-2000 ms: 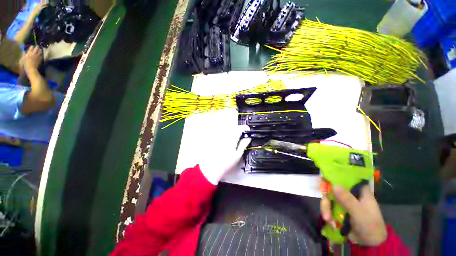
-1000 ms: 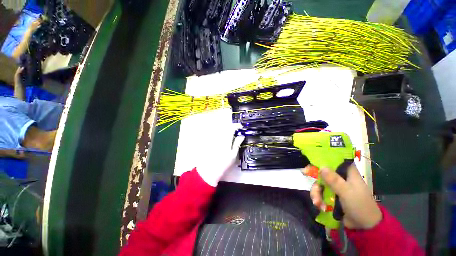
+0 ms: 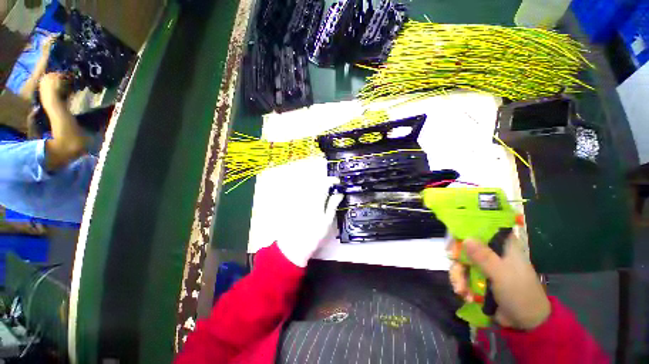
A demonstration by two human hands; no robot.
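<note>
Black slotted housings (image 3: 388,222) lie side by side on the white sheet (image 3: 285,206). A black panel with round holes (image 3: 381,135) stands at their far edge. Thin yellow-green wires (image 3: 384,152) lie across the housings. My left hand (image 3: 312,229), in a white glove, is at the near housing's left end; its fingertips are at the housing and a wire end, and their grip is too small to tell. My bare right hand (image 3: 502,277) is closed around the handle of the lime-green soldering gun (image 3: 473,211). The gun's nose points left over the near housing.
A small wire bundle (image 3: 274,152) lies left of the panel, a large wire pile (image 3: 484,60) behind right. Stacked housings (image 3: 281,71) stand behind left. A black open box (image 3: 541,116) and silvery wool (image 3: 586,143) are at right. A coworker's arm (image 3: 60,121) is beyond the conveyor (image 3: 142,213).
The gun first moved left along the near housing, then slightly right. My left hand stays at the housing's left end. The whole view has shifted a little, and the coworker's arms have moved.
</note>
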